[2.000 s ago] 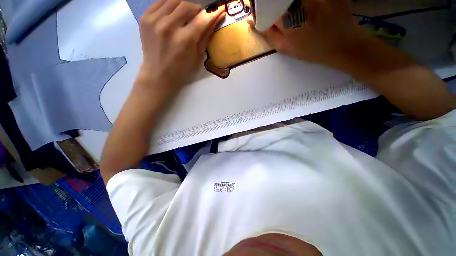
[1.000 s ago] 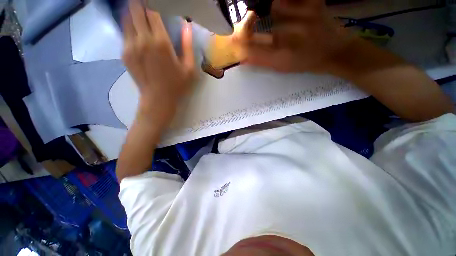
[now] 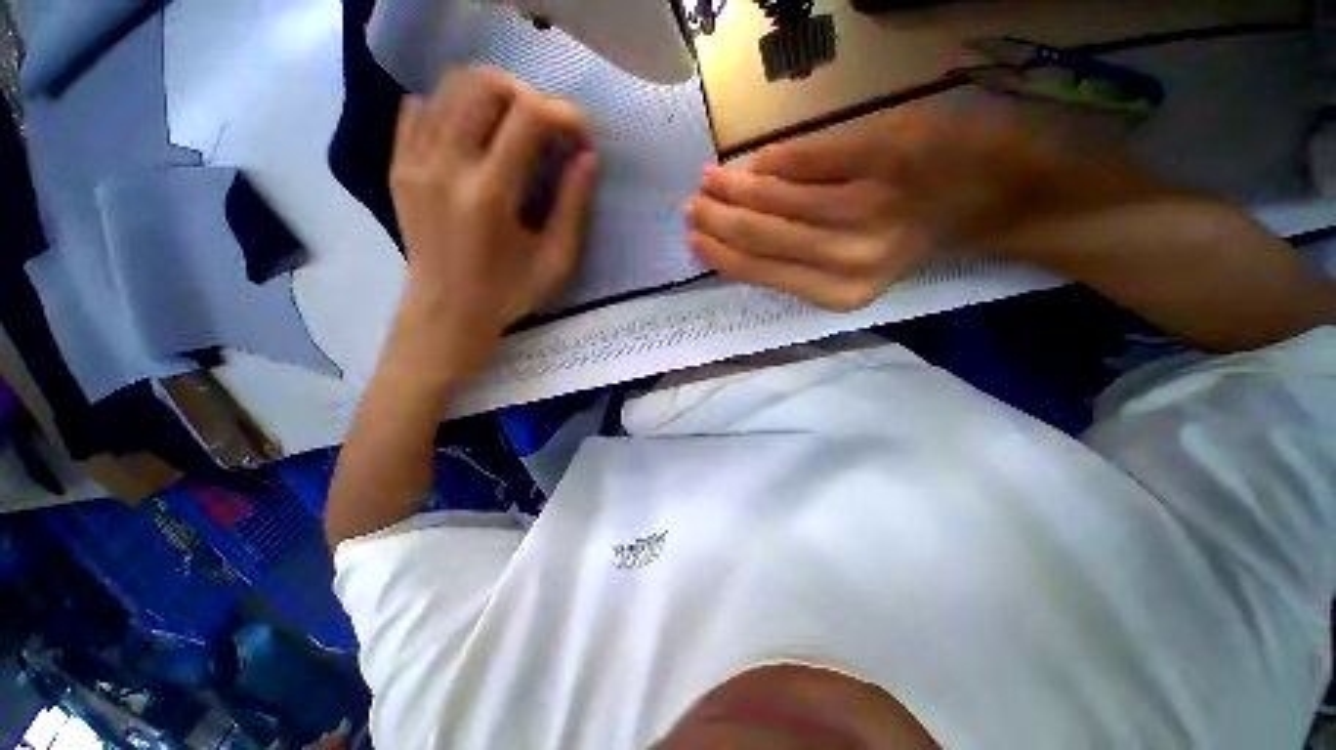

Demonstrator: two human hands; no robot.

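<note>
A light panel [image 3: 637, 154], pale grey-blue and finely ribbed, lies on the table's front part beside the machine bed [image 3: 865, 73]. Dark cloth [image 3: 366, 154] shows along its left side, and a dark line runs along its lower edge. My left hand [image 3: 491, 205] rests on the panel's left part with curled fingers; something dark shows between thumb and fingers, too unclear to name. My right hand [image 3: 835, 220] has its fingers together, with the fingertips at the panel's right edge. The dark ribbed attachment [image 3: 799, 47] is above my right hand. The needle is not clearly visible.
Stacked cut pieces [image 3: 147, 279], pale and black, lie on the left. Thread snips [image 3: 1084, 81] lie at the upper right. The white table edge with printed marks [image 3: 630, 330] runs in front of my lap. Blue crates [image 3: 279, 542] are below on the left.
The light panel now lies where bare white table and the bed's rounded corner showed before. Both hands have moved down towards the front edge. A small dark patch now shows on the left pieces.
</note>
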